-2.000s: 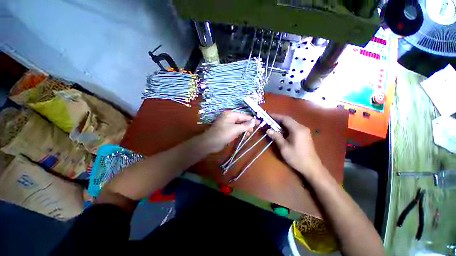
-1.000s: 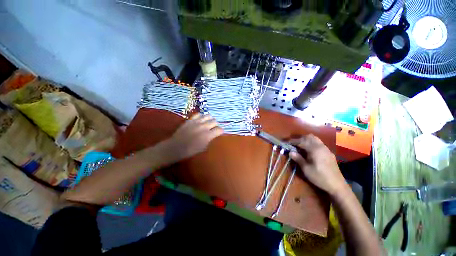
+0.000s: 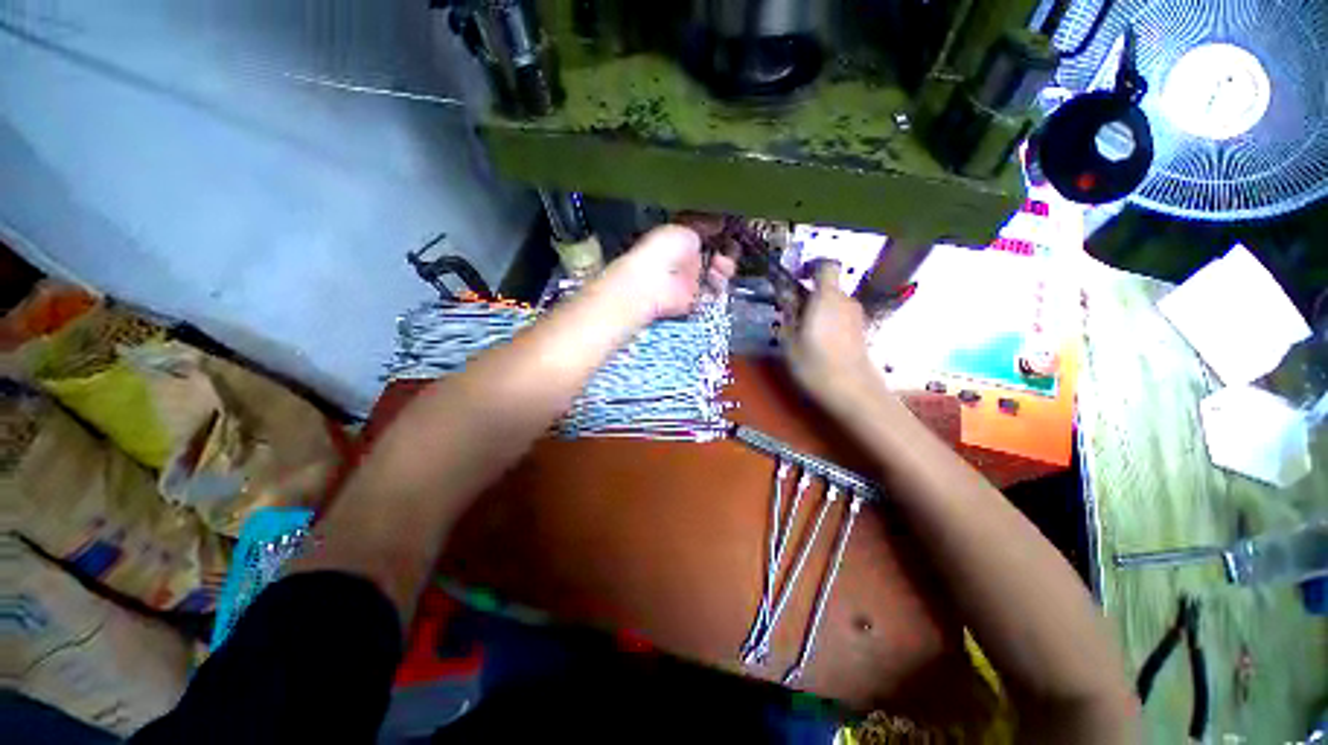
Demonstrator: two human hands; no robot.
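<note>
A narrow grey loading bar (image 3: 805,463) lies on the reddish-brown board (image 3: 626,510), with several thin silvery rods (image 3: 830,582) pointing from it toward me. My left hand (image 3: 673,272) and my right hand (image 3: 827,332) are both raised under the front edge of the green press head (image 3: 728,168). A dark, blurred object is between them; its shape and how each hand grips it cannot be made out clearly. The larger stack of rods (image 3: 641,386) lies behind the board's middle, partly covered by my left forearm.
The left rod stack (image 3: 444,335) and a black clamp (image 3: 449,271) are at the rear left. A blue basket (image 3: 251,568) and sacks (image 3: 175,408) are at left. The orange control box (image 3: 1017,425), fan (image 3: 1216,90) and side bench (image 3: 1151,480) with pliers (image 3: 1194,670) are at right.
The loading bar with its rods is released and lies on the board. Both hands have moved away from me, up under the press head. The whole view has shifted.
</note>
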